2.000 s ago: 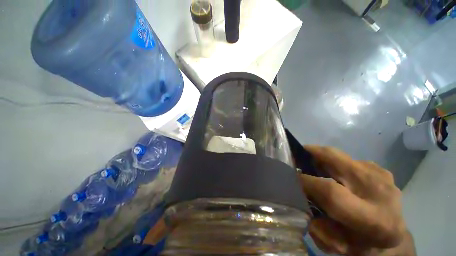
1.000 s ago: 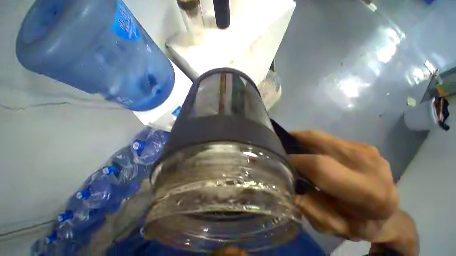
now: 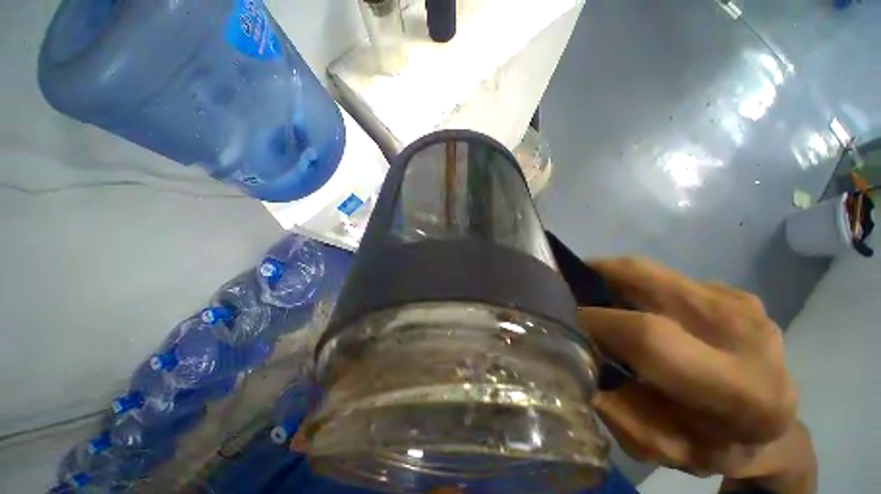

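Note:
A glass mug [image 3: 454,275] with a dark band and a dark side handle fills the middle of the view, close to the camera, its wide rim towards the bottom edge. My right hand [image 3: 691,371] is closed around the handle on the mug's right side. Of my left hand, at most a small piece of skin shows at the mug's lower left; whether it holds anything is hidden. No lid shows on the mug.
A white water dispenser [image 3: 362,183] with a large blue bottle [image 3: 208,106] stands at the upper left; a slim glass bottle [image 3: 386,34] is on its top. Several empty bottles [image 3: 188,352] line the wall. A white bucket [image 3: 819,228] stands at the right.
From two seconds ago the mug has tilted, so more of its wide rim end shows. Since one second ago mug and right hand sit slightly lower and further right. The right hand keeps its hold.

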